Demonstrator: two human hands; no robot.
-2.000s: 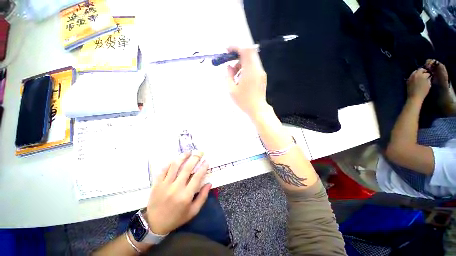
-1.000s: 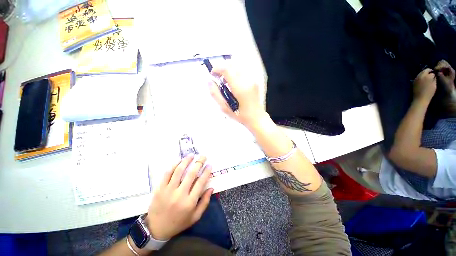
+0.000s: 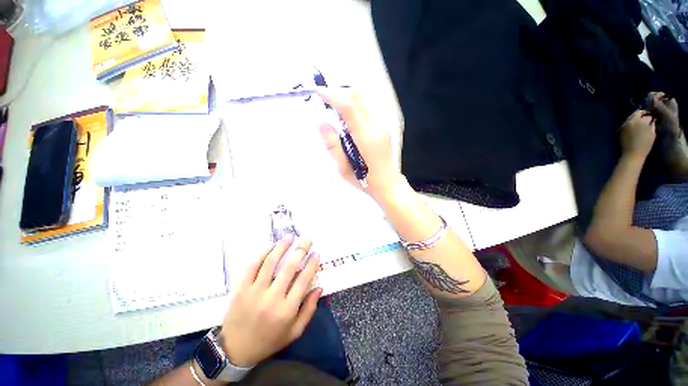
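The white style sheet (image 3: 279, 162) lies on the table in front of me, with a small garment sketch and coloured index tabs along its near edge. My left hand (image 3: 277, 298) rests palm down on the sheet's near edge, fingertips by the sketch, holding nothing. My right hand (image 3: 360, 139) is over the sheet's right side and holds a slim dark pen (image 3: 348, 147), which slants between thumb and fingers. Whether the pen touches the paper is hard to tell. An open record pad (image 3: 167, 245) with handwriting lies left of the sheet, its cover folded back.
A black phone (image 3: 50, 175) lies on a yellow book (image 3: 93, 170) at left. More yellow delivery books (image 3: 130, 34) lie at the back left. A black coat (image 3: 460, 90) covers the table's right. A person's hands (image 3: 641, 128) work on dark cloth beyond. A red stool (image 3: 520, 283) stands below.
The pen has turned in my right hand from pointing outward over the coat to slanting along the palm, and the hand has shifted slightly. My left hand stays nearly still.
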